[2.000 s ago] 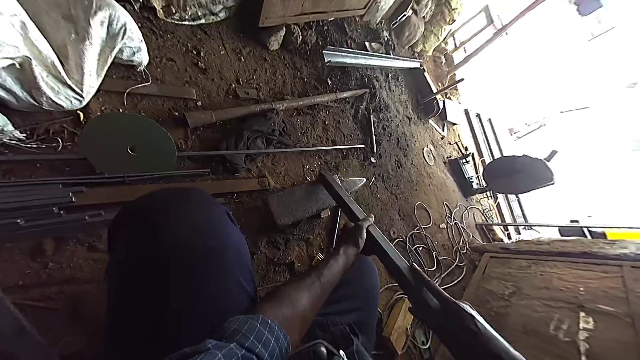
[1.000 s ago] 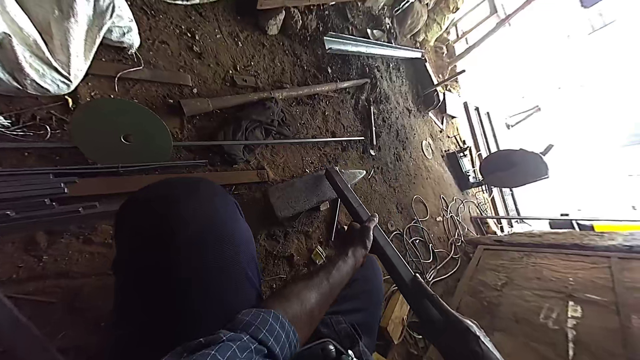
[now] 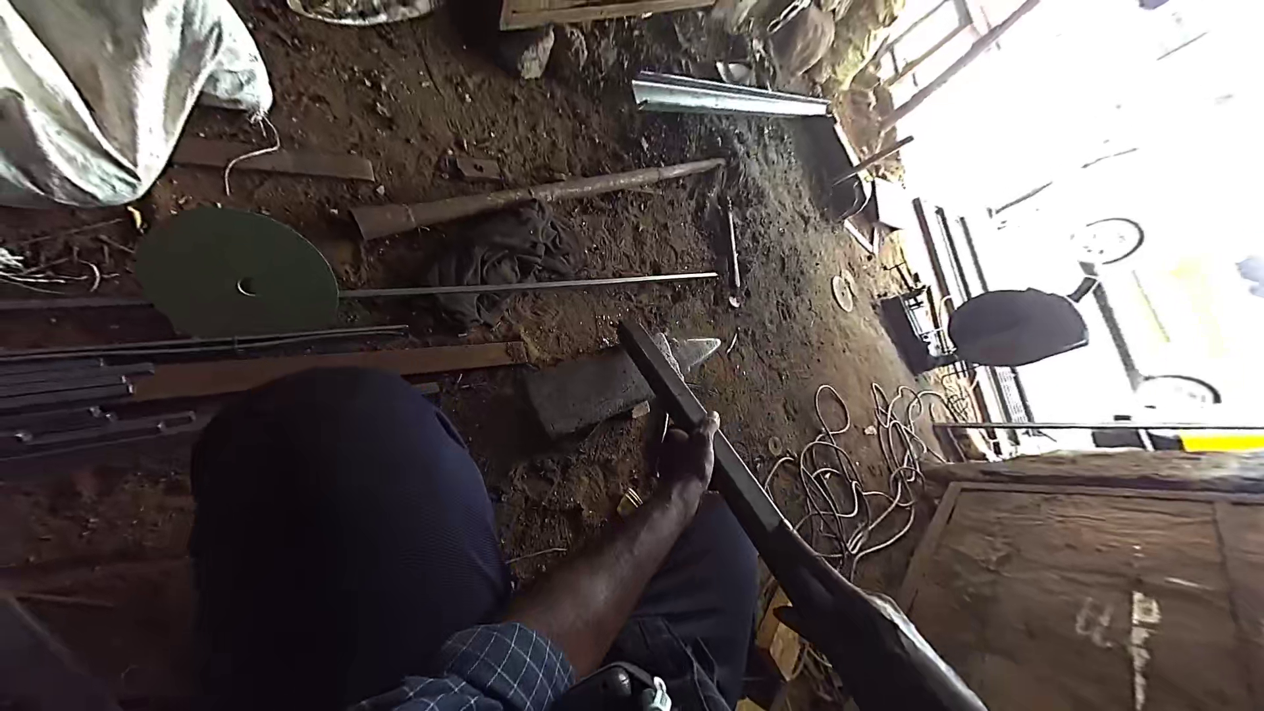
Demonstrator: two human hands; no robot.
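Note:
A long dark metal bar [image 3: 743, 484] runs diagonally from the centre to the lower right. My left hand [image 3: 688, 456] grips it near the middle of its visible length, thumb along the near side. Farther down the same bar, my right hand [image 3: 825, 588] is closed around it, dark and partly in shadow. The bar's upper end lies across the view of a dark anvil-like block [image 3: 591, 393] with a pale pointed end [image 3: 701, 352]; whether they touch I cannot tell. Beyond the block, a thin rod with a small head [image 3: 733, 255] lies on the soil.
Around are a green disc [image 3: 237, 272], flat metal bars [image 3: 69, 395], a long rusty pipe [image 3: 533, 197], dark cloth [image 3: 509, 259], a white sack [image 3: 118, 89] and a metal channel [image 3: 731, 96]. Looped cable [image 3: 839, 494] lies right of the bar, near a wooden panel [image 3: 1076, 592].
Between one second ago and now, the bar's upper end has shifted slightly up and left over the block, my left hand moving with it. Both hands have kept hold.

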